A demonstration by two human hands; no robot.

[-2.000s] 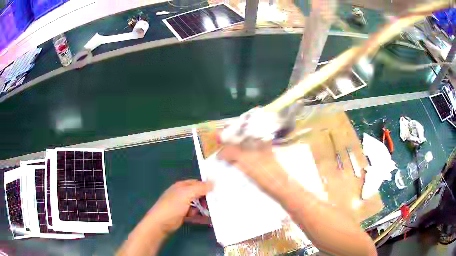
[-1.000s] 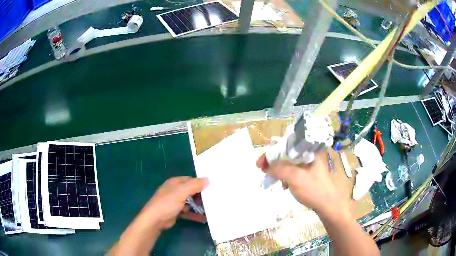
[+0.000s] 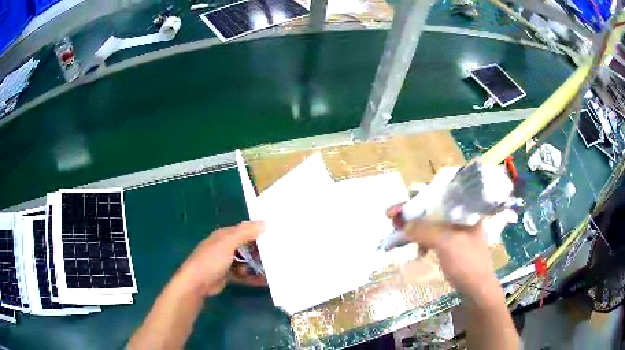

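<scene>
A white sheet or panel back (image 3: 329,239) lies over the tan cardboard mat (image 3: 363,314) in front of me. My left hand (image 3: 229,260) holds its left edge, thumb on top, with a bundled white cable (image 3: 248,254) under the palm. My right hand (image 3: 438,236) grips a silver-white, foil-wrapped glue gun (image 3: 462,195) on a thick yellow hose (image 3: 541,119). The gun's tip points down and left over the right part of the white surface. Whether the tip touches it I cannot tell.
Solar panels (image 3: 96,239) lie stacked at the left on the green bench. A metal upright (image 3: 394,68) stands behind the mat. One panel (image 3: 497,84) lies on the conveyor. Orange-handled pliers (image 3: 511,168) and a crumpled white wad (image 3: 545,158) lie at the right.
The right hand and glue gun have moved right and slightly down from the sheet's upper part. The left hand keeps its hold. The view has shifted a little.
</scene>
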